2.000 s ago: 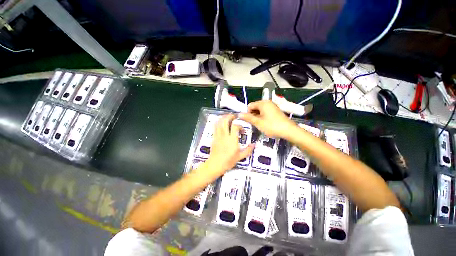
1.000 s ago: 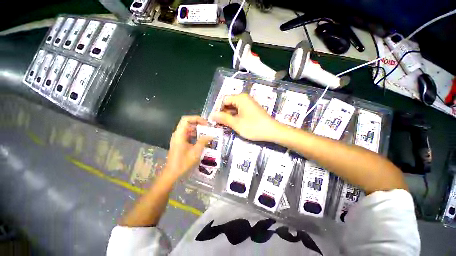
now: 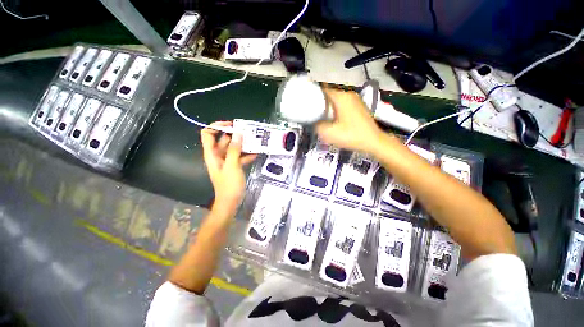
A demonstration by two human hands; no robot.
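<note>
My left hand (image 3: 224,159) holds a white electronic unit (image 3: 267,138) sideways above the tray's upper left, its dark oval to the right. A white USB cable (image 3: 186,101) loops down to the unit's left end, by my fingers. My right hand (image 3: 349,121) grips a white handheld barcode scanner (image 3: 303,99), its round head raised just above the unit. The clear blister tray (image 3: 477,167) below holds two rows of white units, partly hidden by my right forearm. A second white scanner (image 3: 398,117) lies behind the tray with another white cord near it.
Another blister tray of units (image 3: 121,137) lies at the left, and part of one at the far right. A dark corded object (image 3: 524,203) is right of the main tray. The back ledge holds mice (image 3: 527,128), a black stand, a red-handled tool (image 3: 563,126) and loose units.
My right hand has moved from the unit to the scanner, which is now lifted. My left hand has raised the unit and turned it sideways. The view has shifted slightly.
</note>
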